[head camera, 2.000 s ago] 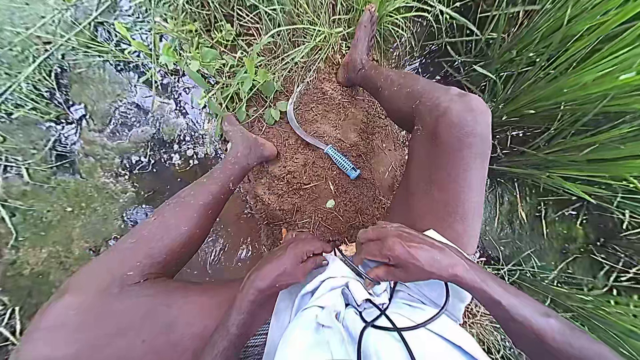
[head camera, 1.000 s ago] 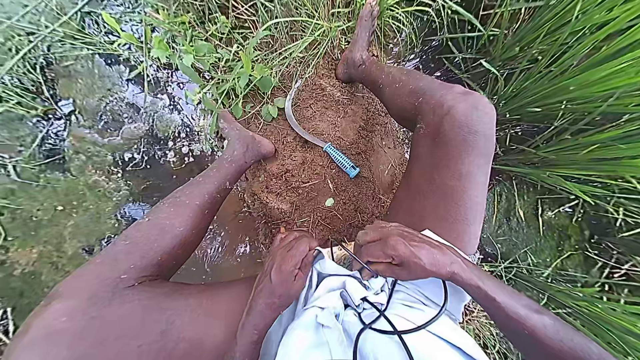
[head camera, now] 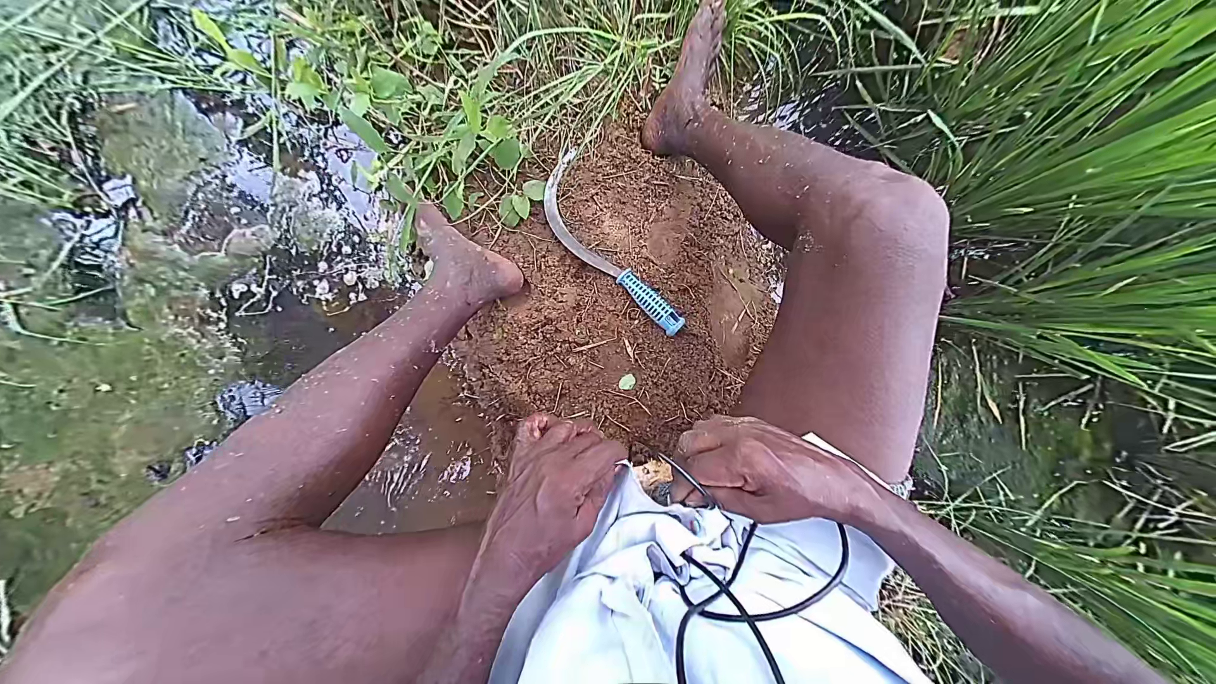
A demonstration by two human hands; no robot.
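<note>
White-blue cloth lies over my lap, with a looped black cord on top of it. My left hand is closed on the cloth's upper left edge. Close by on the right, my right hand has its fingers curled at the cloth's edge, where the cord runs up to them; what exactly is between those fingers is hidden. Beyond both hands, a sickle with a curved metal blade and a blue ribbed handle rests on the brown soil, touched by neither hand.
My bare legs are spread on both sides of a mound of damp soil. Shallow muddy water borders it at the left. Tall green grass stands at the right, and leafy weeds grow beyond the sickle.
Two seconds ago my left hand was stretched flatter toward the middle; it is now more upright, closed at the cloth's edge. My right hand has barely moved. The sickle lies as before.
</note>
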